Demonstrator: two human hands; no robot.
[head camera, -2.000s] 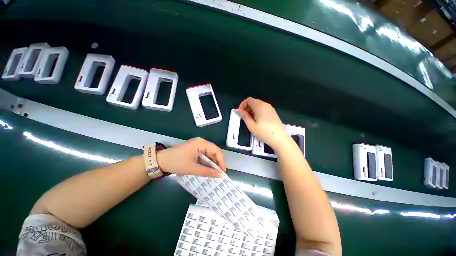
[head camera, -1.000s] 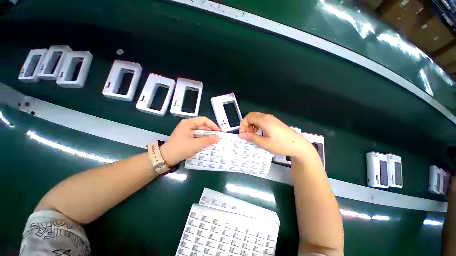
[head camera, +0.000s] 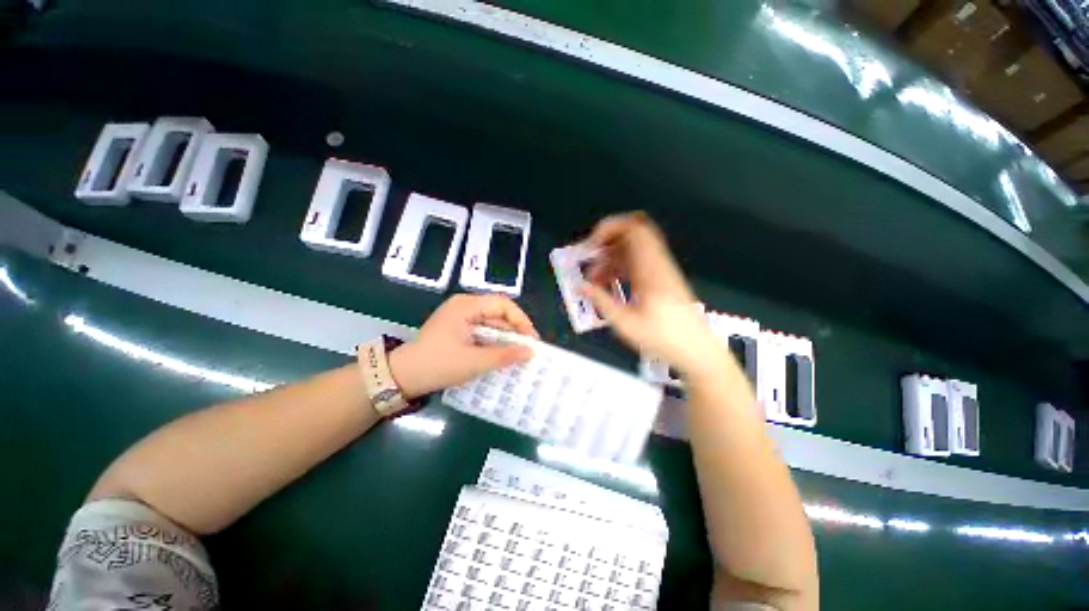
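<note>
My left hand (head camera: 463, 346) grips the top left edge of a white label sheet (head camera: 561, 403) with rows of small dark printed marks, held over the pale rail. My right hand (head camera: 639, 281), slightly blurred, is at a white window box (head camera: 571, 290) on the belt, its fingers over the box's right side and dark opening. Whether it grips the box or holds a label cannot be seen. A stack of label sheets (head camera: 543, 555) lies near my body, below the held sheet.
More window boxes stand on the dark green conveyor belt (head camera: 454, 131), left (head camera: 346, 208) and right (head camera: 788, 377); my right forearm partly covers some. The pale guide rail (head camera: 239, 290) runs between belt and glossy green bench. Cardboard boxes (head camera: 985, 72) are at the top right.
The boxes have shifted right along the belt. My right hand went from a box to the sheet, then out to another box. My left hand lifted the sheet off the stack area towards the rail.
</note>
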